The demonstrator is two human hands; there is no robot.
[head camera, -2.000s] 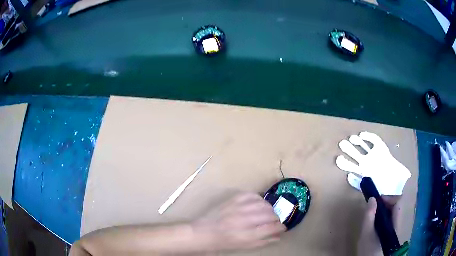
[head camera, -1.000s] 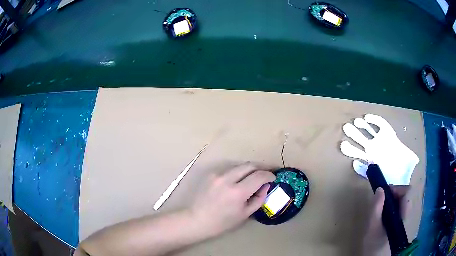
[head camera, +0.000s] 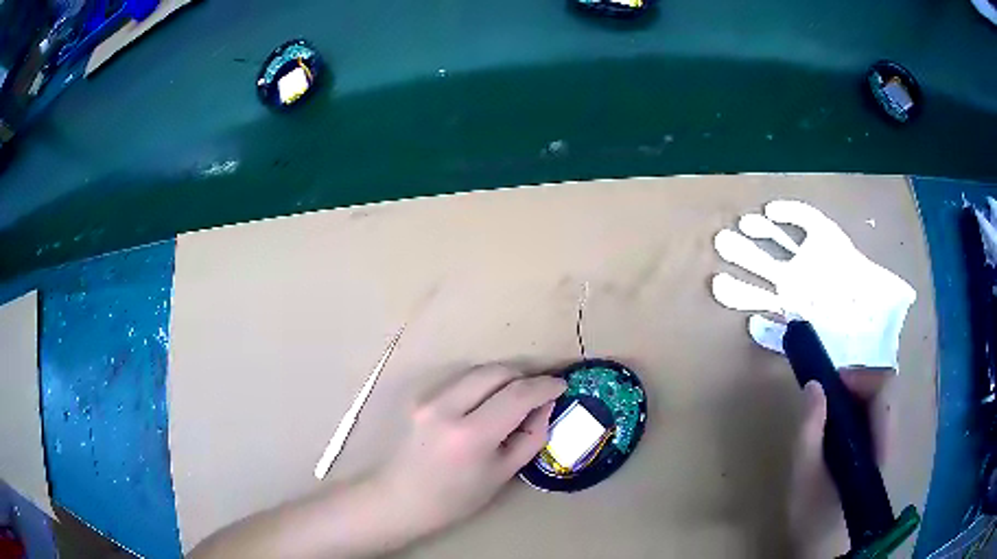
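A round black housing (head camera: 590, 472) lies open side up on the cardboard mat (head camera: 273, 284). It holds a green circuit board (head camera: 622, 399) and a silver-white battery (head camera: 577, 436) with a yellow edge. A thin dark wire (head camera: 581, 324) sticks out past its rim. My left hand (head camera: 476, 428) grips the housing's left rim with fingertips and thumb. My right hand (head camera: 820, 453), partly hidden, holds a thick black electric screwdriver (head camera: 840, 437) with a green rear end. Its front end is over the white glove (head camera: 831, 289). I cannot see its tip clearly.
Pale pointed tweezers (head camera: 359, 409) lie left of my left hand. Beyond the mat, a dark green conveyor belt (head camera: 459, 115) carries several housings, one at its left (head camera: 291, 76) and one at its right (head camera: 894, 92). Blue-green bench (head camera: 109, 382) shows at left, dark equipment at the right edge.
The belt housings have moved left. The camera view has shifted and tilted. My left hand has stayed at the housing since one second ago. The screwdriver remains in my right hand at the glove.
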